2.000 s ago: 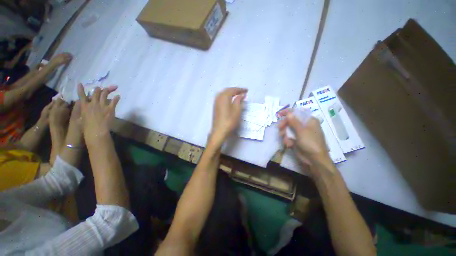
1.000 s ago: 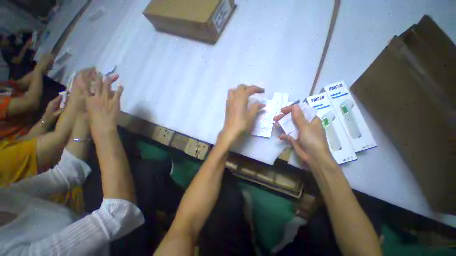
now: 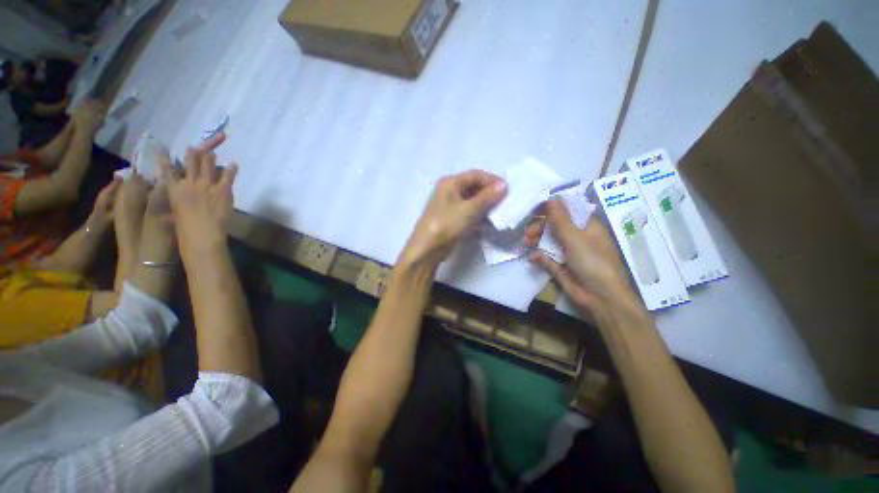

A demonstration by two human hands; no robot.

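My left hand [image 3: 453,214] is bare and pinches small white slips [image 3: 525,189] between thumb and fingertips, a little above the table. My right hand [image 3: 578,252] is bare and holds another white slip [image 3: 569,218] between thumb and fingers. More white slips [image 3: 503,252] lie on the table under and between my hands, partly hidden. Right of my right hand, two slim white retail boxes [image 3: 680,231] with blue print and a green-spotted device picture lie side by side, slightly overlapping.
A closed brown carton [image 3: 361,29] with a pale label stands at the back. A large brown carton [image 3: 800,193] stands at the right. The white-covered table [image 3: 376,144] has a seam and wooden pallet edge. Neighbours' hands [image 3: 200,193] work with white papers at the left.
My left hand has picked up slips and moved them up off the table. My right hand still holds its slip, now turned more to the right. The view has shifted slightly.
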